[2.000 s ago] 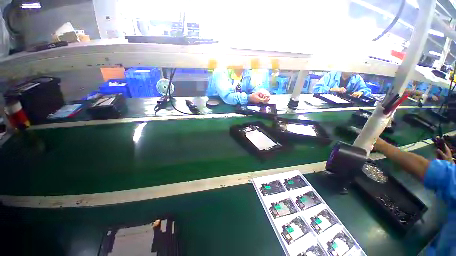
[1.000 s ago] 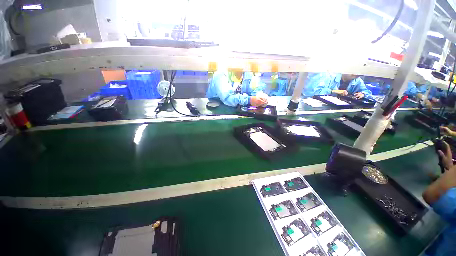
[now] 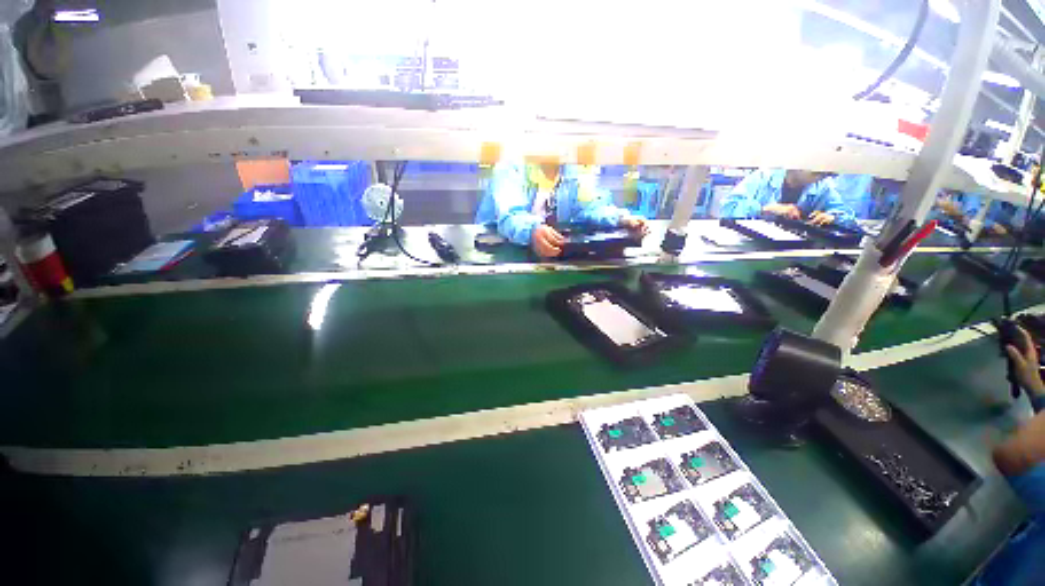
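Neither of my hands is in the picture. Nearest in front of me, an open tablet unit point(image 3: 307, 553) with a pale panel and dark frame lies at the bottom left, cut off by the lower edge. A small gold tab shows at its top end. To the right, a white board tray point(image 3: 595, 432) lies on the green surface. Its two columns of cells hold several mainboards point(image 3: 646, 478) with green patches; its near end is cut off.
A pale rail point(image 3: 287, 448) crosses behind. On the belt lie foam carrier trays point(image 3: 614, 321) with tablets. At right are a dark post-mounted device point(image 3: 792, 366), a black parts tray point(image 3: 905, 467) and another person's arm point(image 3: 1018, 449). Blue-smocked workers point(image 3: 518, 212) sit opposite.
The foam trays on the belt have shifted slightly right. The neighbour's arm at right has drawn back from the post. The worker opposite now holds a dark unit. The nearest tablet and board tray look unchanged.
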